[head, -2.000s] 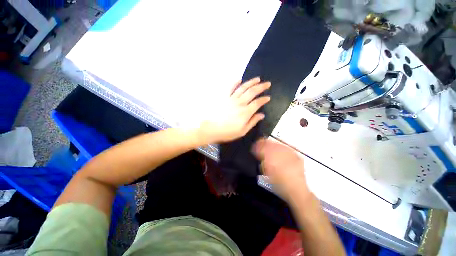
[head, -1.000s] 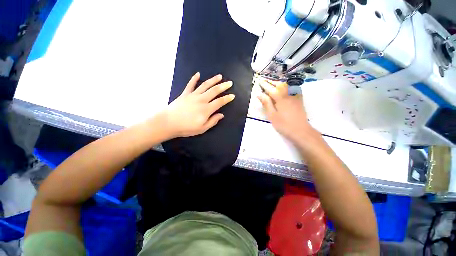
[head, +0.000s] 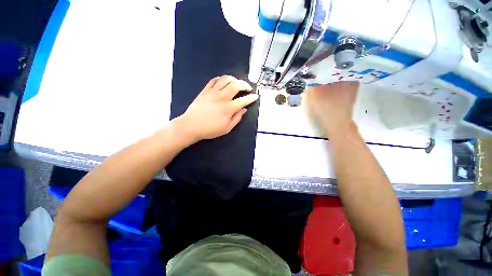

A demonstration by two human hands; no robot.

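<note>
A long black fabric panel lies on the white machine table and hangs over its front edge onto the lap. Its right edge runs by the needle area of the white sewing machine. My left hand lies on the panel, thumb and fingertips close together at its right edge, beside the needle area. My right hand is right of the needle, under the machine arm, blurred; its fingers are partly hidden behind the machine, and whether it holds anything cannot be told.
A red stool is below the table, right of my lap. Blue bins stand under the table on the right and left. Blue tape marks the table's left end. A dark line crosses the table right of the panel.
My right hand has moved right, away from the needle area. My left fingertips have moved to the panel's right edge by the needle. The view has shifted; the machine appears further left.
</note>
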